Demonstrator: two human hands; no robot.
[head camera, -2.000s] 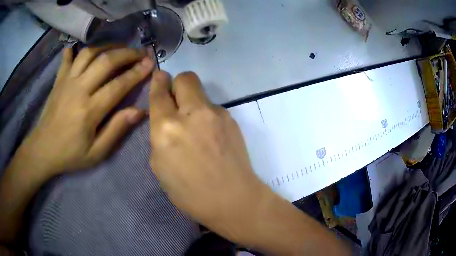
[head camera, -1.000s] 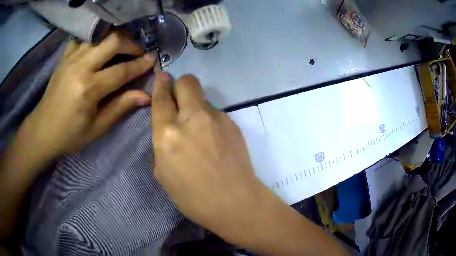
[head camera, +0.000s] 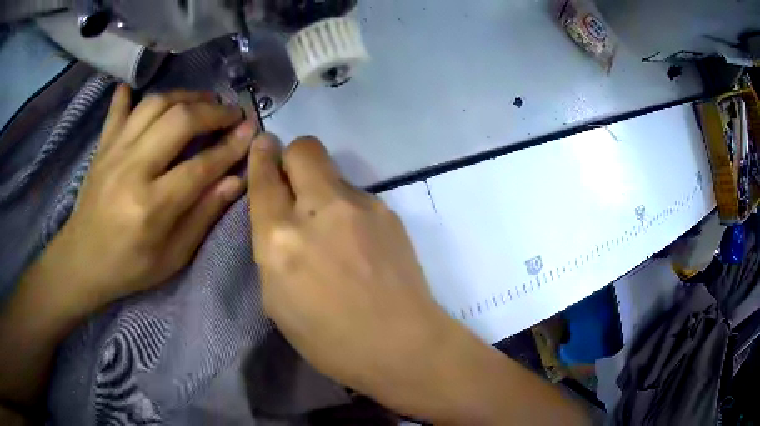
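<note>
The grey garment piece (head camera: pixel 192 333) lies under both hands and runs up to the presser foot (head camera: pixel 242 81). My left hand (head camera: pixel 150 179) lies flat on the cloth with its fingers somewhat spread, fingertips just left of the foot. My right hand (head camera: pixel 333 250) pinches the cloth edge between thumb and forefinger just below the foot. A thin dark strip or tool shows between the right fingertips and the foot; I cannot tell which. The round needle plate (head camera: pixel 275 79) is partly hidden by the machine head (head camera: pixel 179 21).
A white ribbed wheel (head camera: pixel 327 52) sits right of the needle. A small packet (head camera: pixel 587 33) lies on the pale machine bed (head camera: pixel 442 83). The white table edge (head camera: pixel 542 200) bears ruler marks. A yellow tray of tools (head camera: pixel 733 158) is at far right, above grey cloth (head camera: pixel 675 349).
The cloth has shifted and wrinkled at the left, with a darker fold now below my right hand. My right fingertips sit slightly lower, and my left fingers lie flatter and lower.
</note>
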